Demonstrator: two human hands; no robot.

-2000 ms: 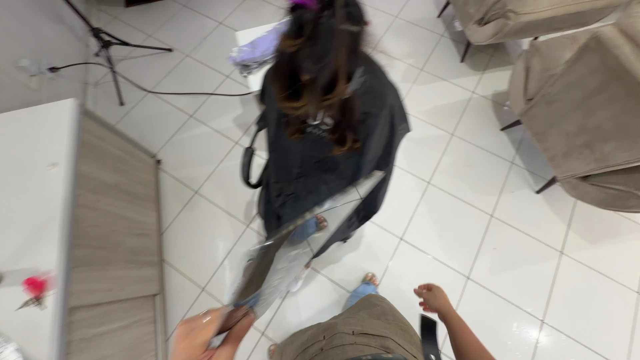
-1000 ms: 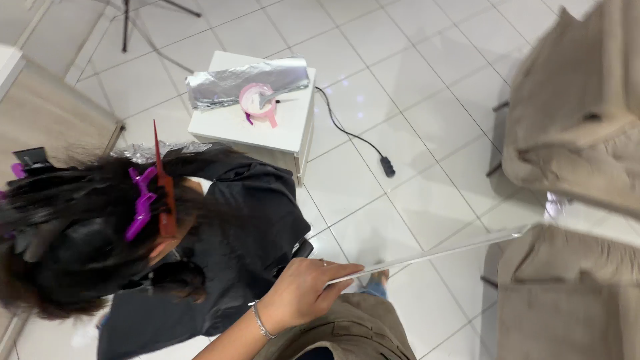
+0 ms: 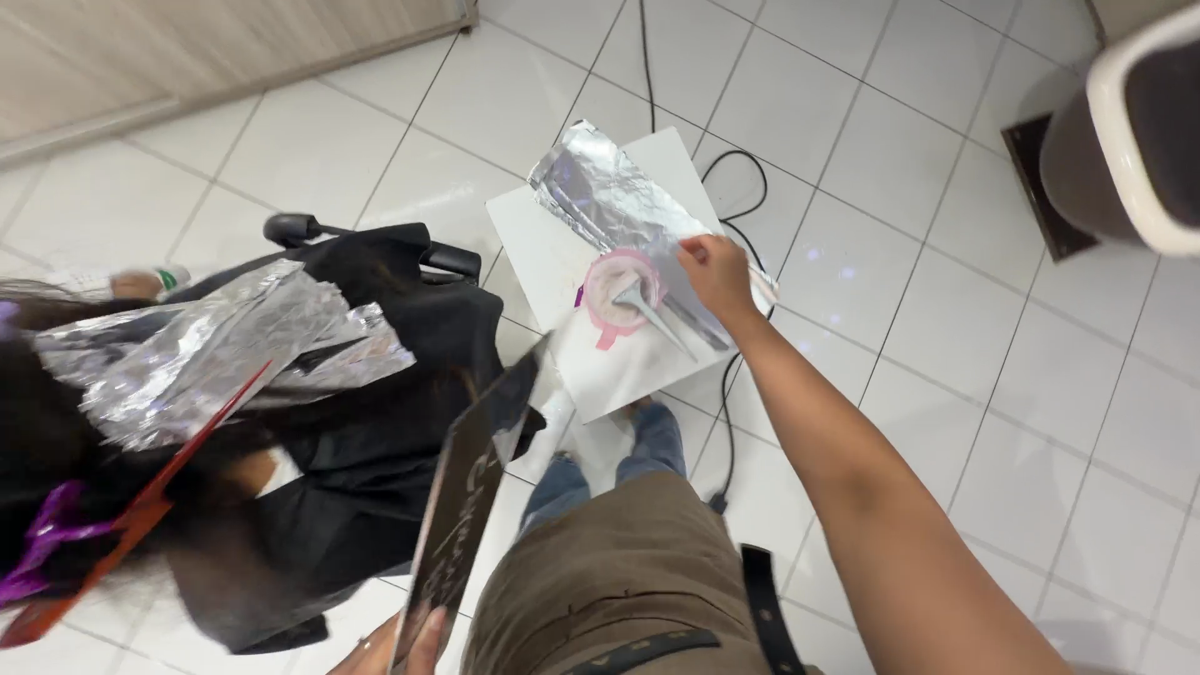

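Note:
My left hand [image 3: 398,647], at the bottom, grips the end of a flat dark board [image 3: 464,487] that bears writing. My right hand [image 3: 717,267] is at the edge of a sheet of aluminium foil [image 3: 623,187] on a small white table [image 3: 600,389]; its fingertips are close together, and whether they pinch the foil is unclear. Beside them is a pink bowl [image 3: 600,300] of pale cream with a tint brush [image 3: 661,323] resting in it. At the left, a seated person in a black cape [image 3: 375,403] has folded foils [image 3: 225,347], a red tail comb [image 3: 150,506] and a purple hair clip [image 3: 47,544] in dark hair.
A black cable [image 3: 736,403] runs over the tiled floor beside and behind the table. A bin with a white rim [image 3: 1111,141] stands at the upper right. A wooden cabinet [image 3: 225,56] is at the upper left. The chair's black armrest [image 3: 455,261] sticks out near the table.
The view has swung a lot. My right hand, out of sight one second ago, is now over the white table. The board in my left hand was held out to the right and is now beside the cape.

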